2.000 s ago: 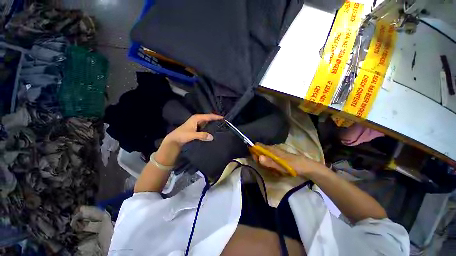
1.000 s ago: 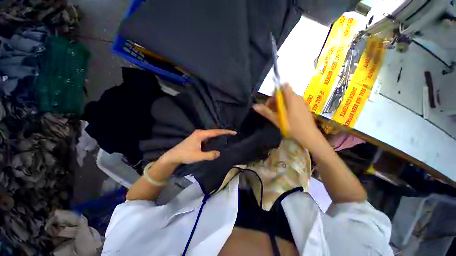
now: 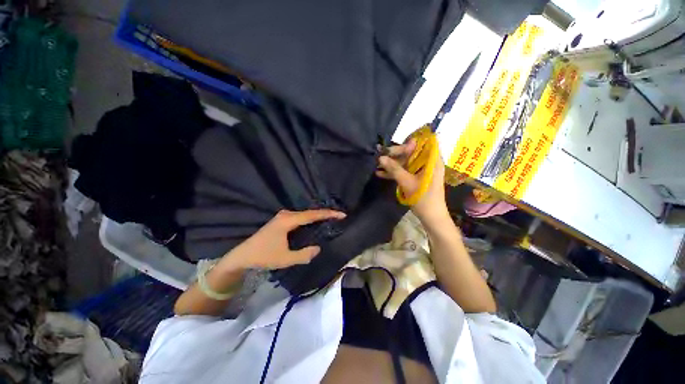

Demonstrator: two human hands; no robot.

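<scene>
Dark grey garment panels [image 3: 300, 67] hang over the table edge and run down onto my lap. My right hand [image 3: 415, 174] holds the scissors [image 3: 428, 161] by their yellow loop handles, with the dark blades pointing up and right over the white table. Its thumb and finger also pinch an edge of the panel. My left hand [image 3: 274, 241] lies on the dark cloth on my lap, thumb and forefinger spread apart. Whether it grips any cloth I cannot tell.
A blue crate [image 3: 180, 71] stands under the panels. A black cloth heap [image 3: 135, 161] lies in a white container [image 3: 139, 255] at left. The white sewing table [image 3: 593, 202] bears yellow lettered tape [image 3: 496, 112] and a sewing machine [image 3: 631, 34]. Green mesh [image 3: 34, 86] is at far left.
My right hand came from beside my left hand up to the panel by the table edge, and now pinches it. The scissors have tilted rightward. My left hand has shifted left and down in view.
</scene>
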